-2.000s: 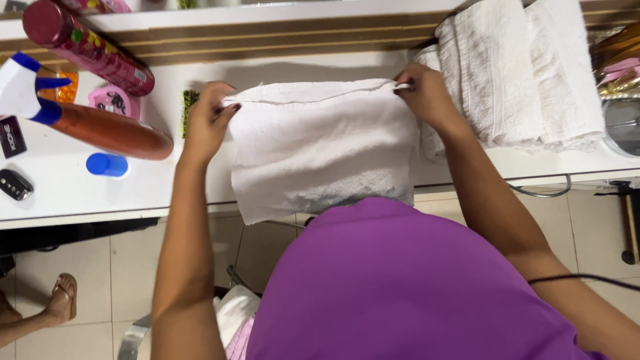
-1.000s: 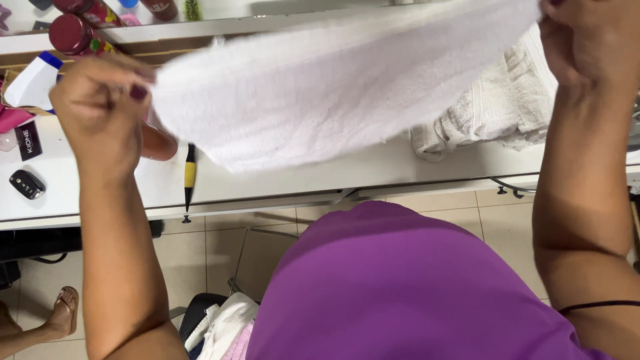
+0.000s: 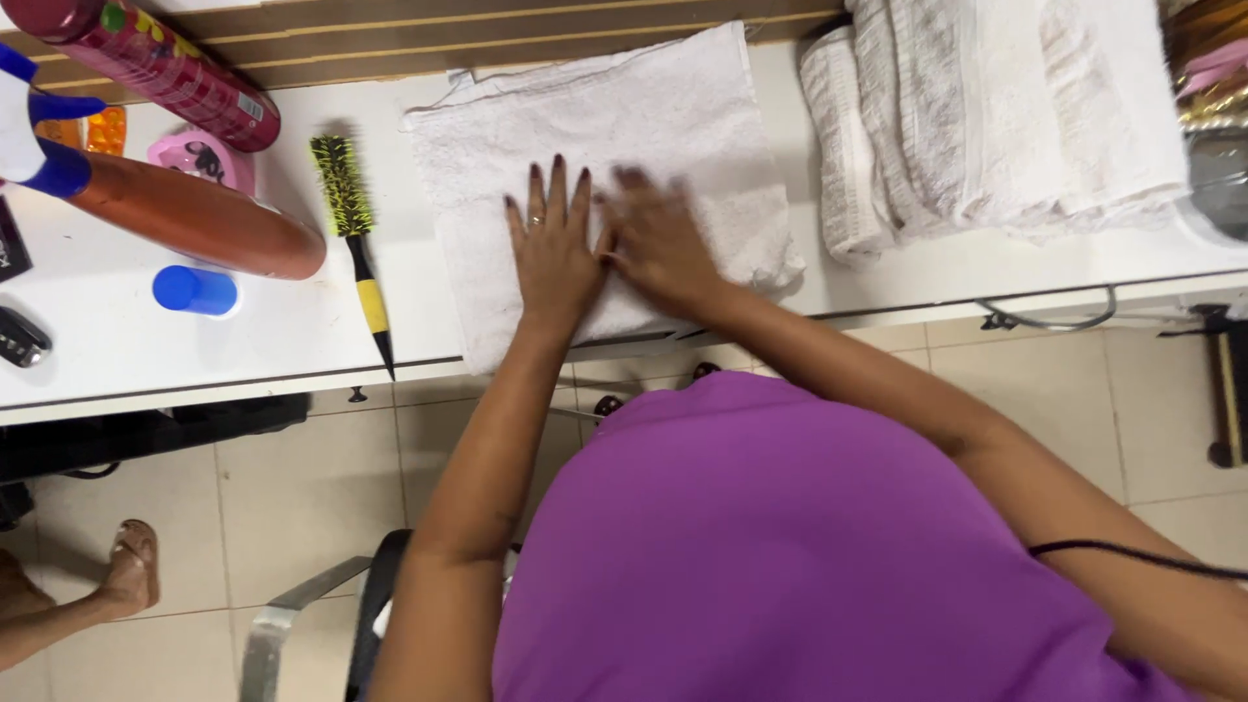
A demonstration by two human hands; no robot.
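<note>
A white terry towel [image 3: 604, 107] lies spread on the white counter, its near edge reaching the counter's front edge. My left hand [image 3: 556, 249] rests on it palm down with fingers apart. Close beside, my right hand [image 3: 663, 239] is also on the towel, its fingers blurred and somewhat spread; neither hand grips anything. To the right stands a pile of folded white towels [image 3: 1014, 107]. A round hairbrush [image 3: 361, 239] with yellow bristles lies left of the spread towel.
Left on the counter [image 3: 107, 356] are an orange spray bottle [image 3: 205, 219], a dark red can [image 3: 175, 78], a blue cap [image 3: 195, 290], a pink item [image 3: 205, 161] and a car key fob [image 3: 21, 336]. A metal chair armrest [image 3: 283, 624] and another person's foot [image 3: 132, 570] are below.
One second ago both hands held the towel up by its ends, stretched in the air. Now it lies on the counter, let go, with both hands flat on top.
</note>
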